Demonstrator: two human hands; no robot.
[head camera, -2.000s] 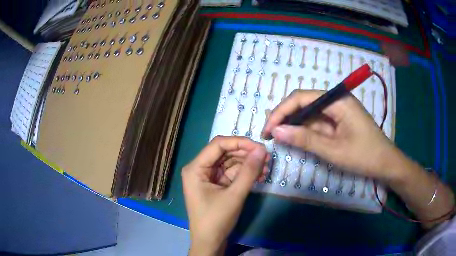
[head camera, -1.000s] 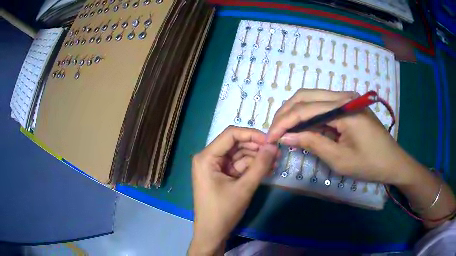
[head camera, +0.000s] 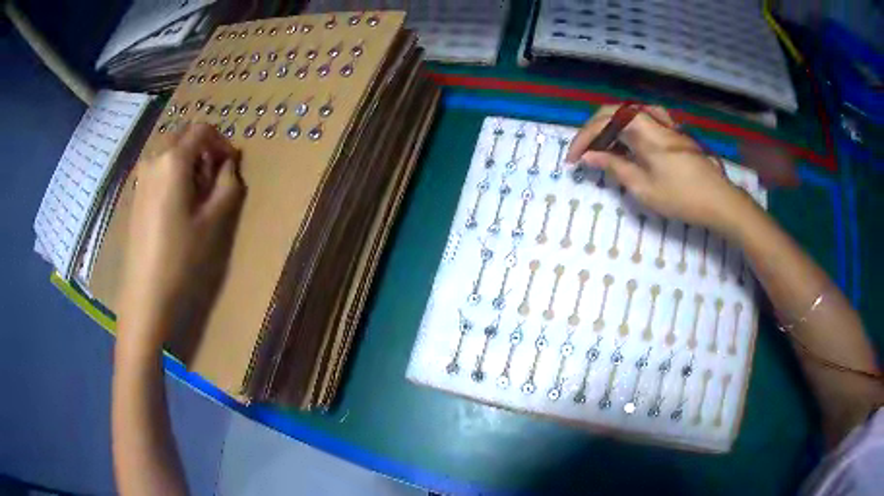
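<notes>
My left hand (head camera: 184, 199) is over the brown cardboard sheet (head camera: 247, 271), its fingertips curled at the lower row of shiny round parts. Whether it holds a part is hidden. My right hand (head camera: 669, 170) is over the top of the white holding board (head camera: 582, 325) and holds the black and red pen tool (head camera: 613, 128). Its fingertips are near the top row, and any small part between them is too small to tell. Silver parts fill dumbbell positions at the board's left, top left and along much of the bottom row. Tan positions show in the middle and at the right.
The cardboard sheet tops a thick stack (head camera: 334, 262). Another white sheet (head camera: 82, 184) lies at far left. More white boards (head camera: 659, 48) are stacked behind. The green mat (head camera: 388, 339) has red and blue lines. A dark red cable (head camera: 834, 366) crosses my right forearm.
My hands have come apart. My left hand has moved left onto the cardboard, and my right hand has moved up the board with the pen tool. The board and cardboard appear lower in view.
</notes>
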